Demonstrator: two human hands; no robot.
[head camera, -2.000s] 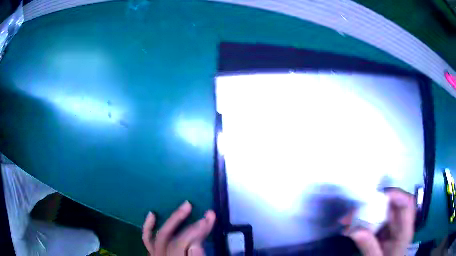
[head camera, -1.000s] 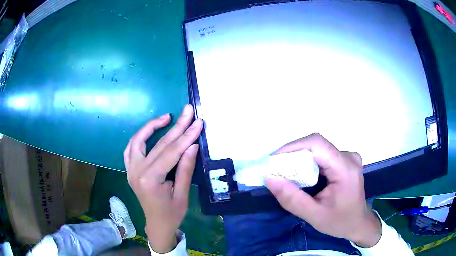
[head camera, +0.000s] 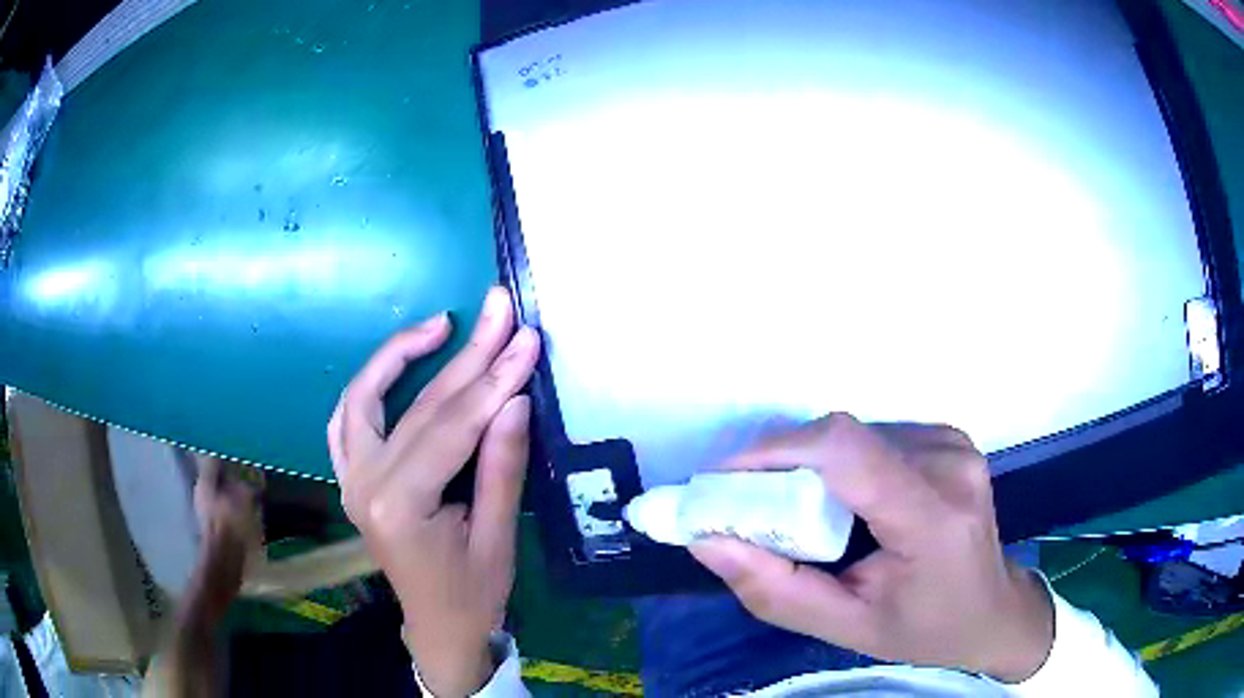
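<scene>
A large display panel (head camera: 846, 232) with a bright white face and a black frame (head camera: 508, 205) lies on the green bench. My right hand (head camera: 887, 545) holds a white squeeze bottle (head camera: 764, 513) on its side, its tip pointing left at the pale corner plate (head camera: 596, 502) at the panel's lower left. Whether the tip touches the plate cannot be told. My left hand (head camera: 443, 477) holds nothing; its fingers are apart, with fingertips against the panel's left frame edge. Another pale plate (head camera: 1202, 341) sits at the lower right corner.
The green bench top (head camera: 273, 177) curves along the left. Crinkled clear plastic (head camera: 25, 150) lies at the far left edge. Below the bench at lower left are a cardboard box (head camera: 75, 545) and another person's arms (head camera: 218, 573). Yellow-black tape (head camera: 580, 678) marks the floor.
The panel came nearer, then shifted slightly left. My left hand moved up to its frame edge. My right hand brought the bottle to the lower left corner. Another person's arms appeared at lower left.
</scene>
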